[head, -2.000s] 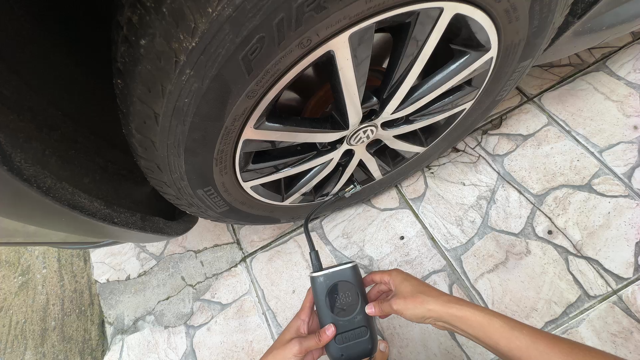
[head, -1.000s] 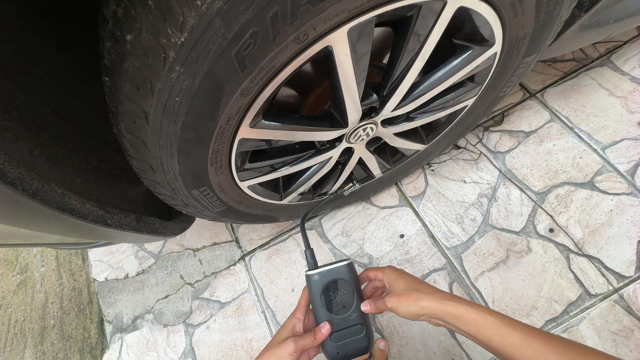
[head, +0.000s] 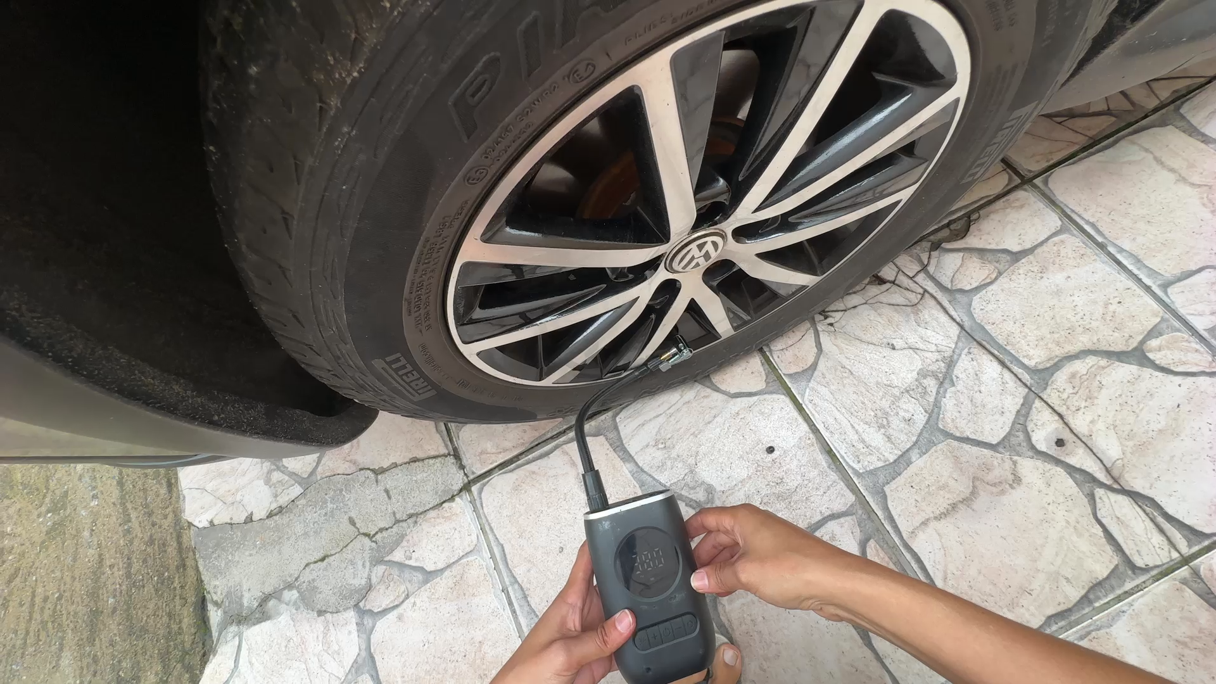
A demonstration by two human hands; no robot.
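A dark grey portable tyre inflator (head: 646, 579) with a round lit display and a row of buttons is held upright between both hands. My left hand (head: 570, 632) grips its left side, thumb on the front near the buttons. The fingers and thumb of my right hand (head: 750, 556) hold its upper right edge. From its top a black air hose (head: 581, 432) curves up to a metal valve connector (head: 673, 355) at the lower rim of the alloy wheel (head: 665, 171). The valve itself is hidden. Around the wheel is a black Pirelli tyre (head: 380, 256).
The car's wheel arch and bodywork (head: 180, 389) overhang at the left, with a sill (head: 1140, 57) at the upper right. Stone-patterned paving tiles (head: 1026, 456) lie under the tyre and hands, beside a rough strip of concrete (head: 95, 560) at lower left. A bit of a foot shows below the inflator.
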